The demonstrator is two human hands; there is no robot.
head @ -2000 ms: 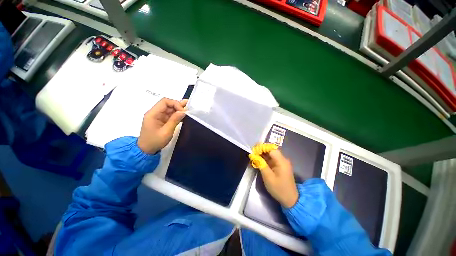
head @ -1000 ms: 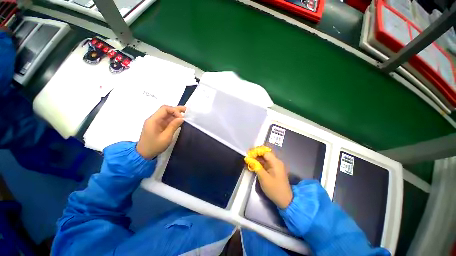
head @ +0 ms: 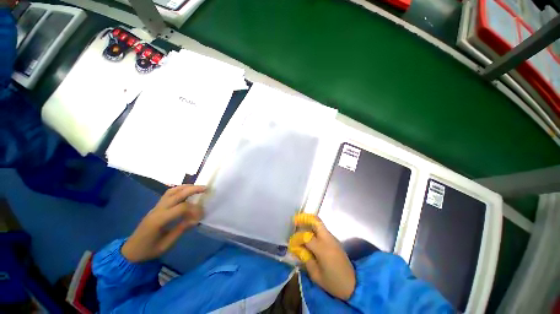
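Observation:
A frosted sleeve (head: 261,178) lies over the tablet in the left pocket of the white foam tray (head: 494,245), covering nearly all of it. My left hand (head: 166,222) is at the sleeve's lower left edge, slightly blurred; whether its fingers grip the sleeve cannot be told. My right hand (head: 322,254), with yellow finger cots (head: 302,236), pinches the sleeve's lower right edge. Two dark tablets with white labels, a middle one (head: 365,196) and a right one (head: 448,242), lie uncovered in the other pockets.
A stack of white printed sheets (head: 178,116) lies left of the tray, with a red-and-black printed bag (head: 132,49) beyond. A green belt (head: 344,67) runs behind. Red trays (head: 522,55) are stacked upper right, near a grey post (head: 528,49). A blue sleeve of another person (head: 9,49) shows far left.
Both hands have moved down toward me, the left also leftward. The sleeve, earlier over the tablet's upper part, now extends to its near end. The view has shifted slightly.

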